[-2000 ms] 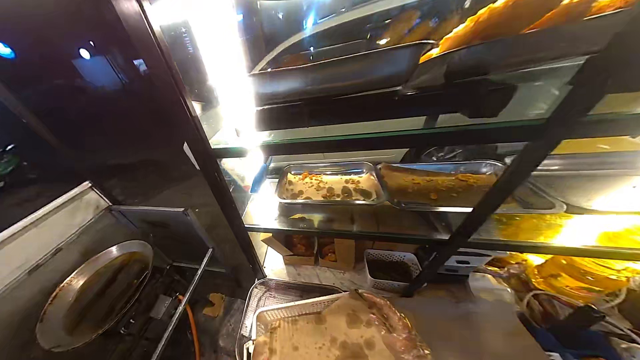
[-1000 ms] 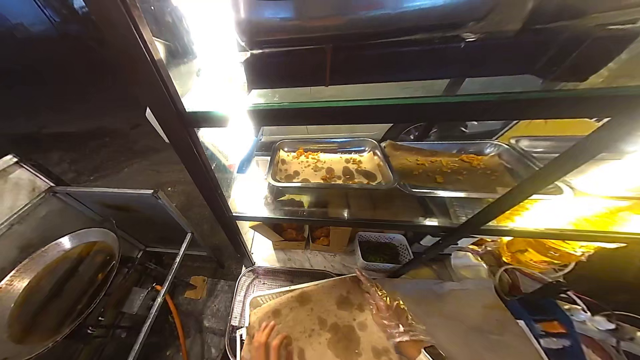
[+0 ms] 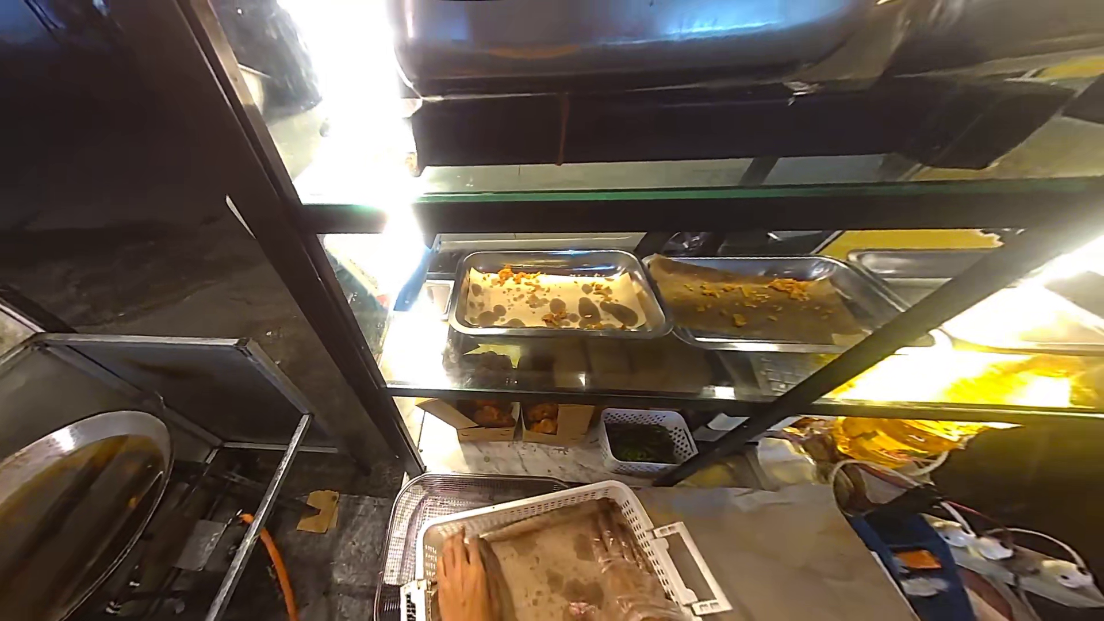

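Note:
A white perforated plastic basket (image 3: 552,498) with handles lies at the bottom centre, partly over a wire mesh tray (image 3: 431,496). Grease-spotted brown paper (image 3: 539,552) lines it. Inside the basket's left side is my bare left hand (image 3: 463,573), its fingers spread against the paper's left edge. My right hand (image 3: 625,573), in a clear plastic glove, lies on the paper's right part, blurred; whether it grips the paper I cannot tell.
Above, a glass shelf holds a paper-lined metal tray (image 3: 561,323) with crumbs and a second lined tray (image 3: 759,315). Below stand cardboard boxes (image 3: 556,423) of fried food and a small white basket (image 3: 647,440). A large pan (image 3: 86,509) of oil sits left. Black frame bars cross the view.
The spotted paper, which rose over the basket's rim before, now lies down inside the basket. My left hand has come into view since two seconds ago and rests at the paper's left edge.

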